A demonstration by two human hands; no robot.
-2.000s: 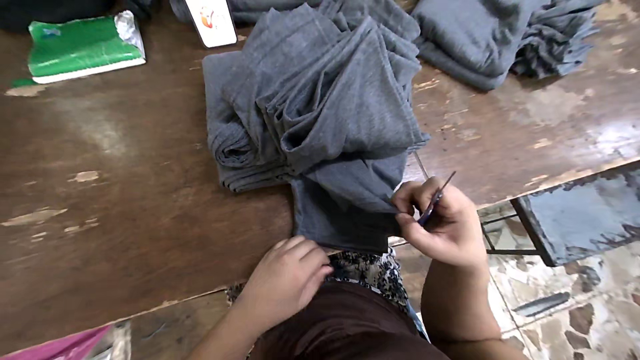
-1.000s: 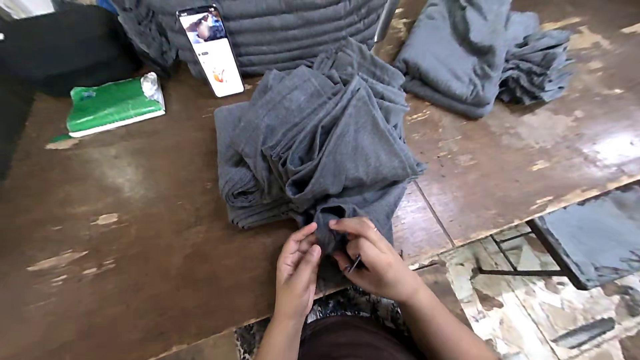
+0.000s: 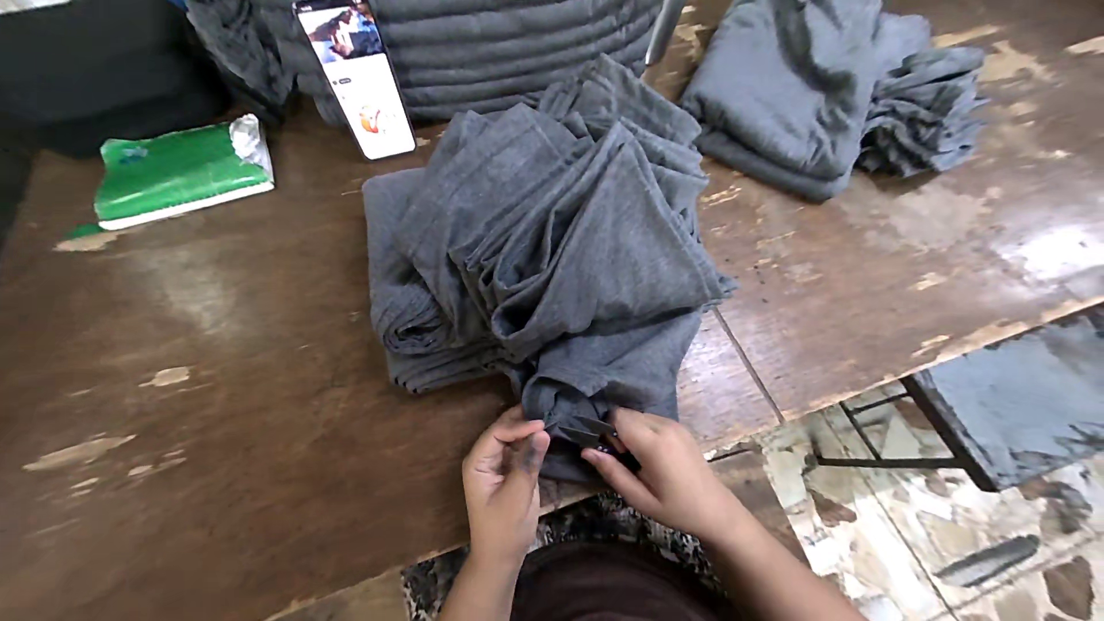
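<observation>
A pile of folded grey cloth [image 3: 595,250] lies on the wooden table in front of me, and part of it hangs toward my lap at the table's front edge. My left hand [image 3: 507,474] pinches the edge of this lower cloth between thumb and fingertips. Dark marks show on the left thumb. In my right hand [image 3: 651,461] is a small pair of thread snips [image 3: 589,430], its blades spread and pointing left, close to the left fingertips and against the gathered cloth. Its handles are mostly hidden by the fingers.
Behind the pile, a phone [image 3: 366,86] leans on a stack of grey cloth [image 3: 526,52]. A green-covered book [image 3: 181,177] lies at left. More folded grey cloth [image 3: 776,103] sits at right, beside a crumpled bundle [image 3: 923,112]. A worn stool [image 3: 1026,397] stands beyond the table's edge.
My left hand has come up from the table's edge to the cloth, which is now gathered between both hands. The snips have turned from pointing up and right to pointing left.
</observation>
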